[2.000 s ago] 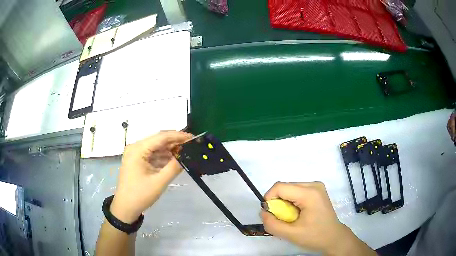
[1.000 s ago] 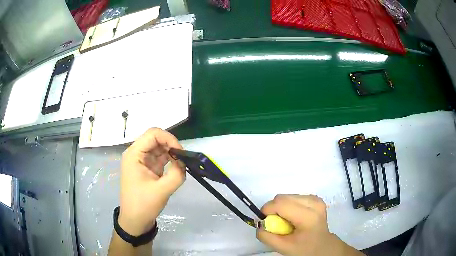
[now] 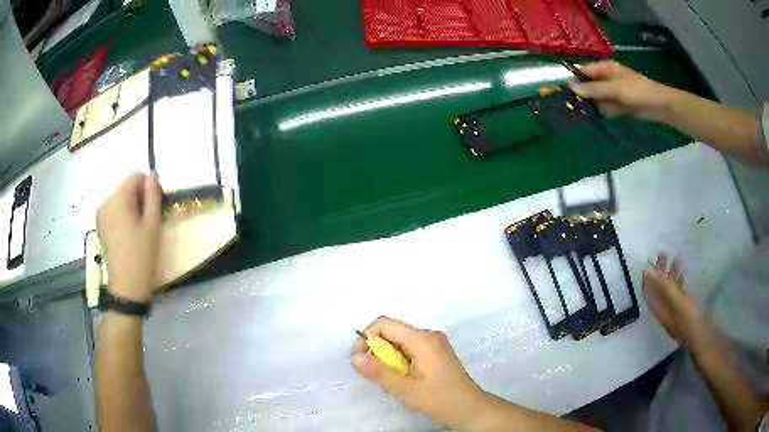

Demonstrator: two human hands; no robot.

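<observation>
My left hand [image 3: 129,240] holds a black phone frame [image 3: 158,126] by its lower left end, upright in the view, over the white surface and guide plates at the left. My right hand [image 3: 422,371] is closed around a yellow-handled tool [image 3: 388,354] above the white sheet; its small dark tip points up and left. The tool is apart from the frame. Several overlapping black frames [image 3: 563,274] lie on the white sheet at the right.
Another person's hand [image 3: 620,87] is at a dark frame over the green belt [image 3: 354,177]; another frame [image 3: 497,126] lies beside it. That person's other hand [image 3: 670,291] is by the stack. A red mesh tray [image 3: 489,25] is behind. A frame [image 3: 18,221] lies far left.
My left hand has carried the frame left, away from the tool. My right hand has moved left. The view has shifted right. The other person's hands have come in, and a blurred frame shows above the stack.
</observation>
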